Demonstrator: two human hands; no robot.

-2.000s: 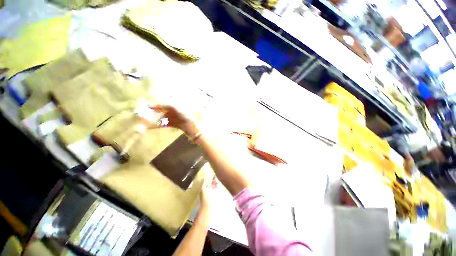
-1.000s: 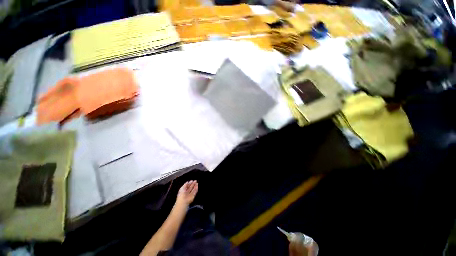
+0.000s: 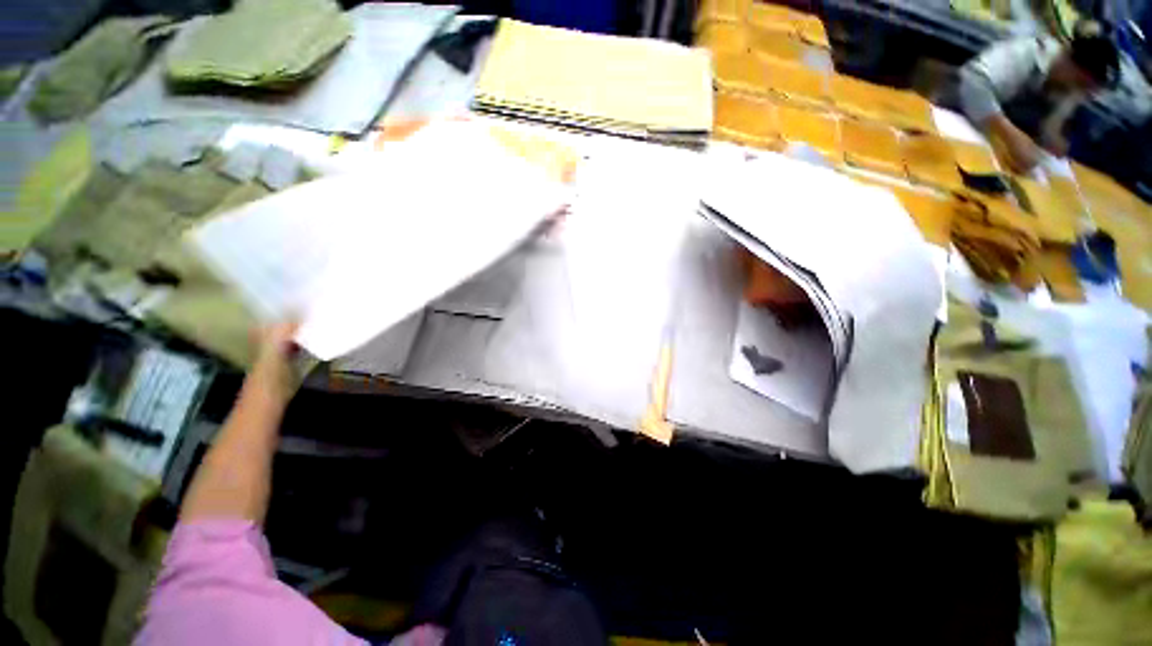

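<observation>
My left hand (image 3: 278, 343) grips the near corner of a large white sheet (image 3: 404, 234), which is lifted and tilted over the table at left of centre. The sheet hides part of what lies behind it. My right hand is not in view; a small pale tip (image 3: 700, 636) shows at the bottom edge, too little to identify surely. Grey-white sheets (image 3: 505, 347) lie at the table edge under and beside the lifted sheet.
Khaki panels (image 3: 139, 234) lie left. Curled white sheets (image 3: 891, 316) stand right of centre, near a khaki panel (image 3: 1055, 467) with a dark brown patch (image 3: 997, 415). A yellow stack (image 3: 594, 76) and mustard pieces (image 3: 872, 101) lie behind. A person (image 3: 1042, 88) works at far right.
My left hand was empty low in front of the table and now grips the lifted white sheet. My right hand has left the picture. The view has turned left since one second ago.
</observation>
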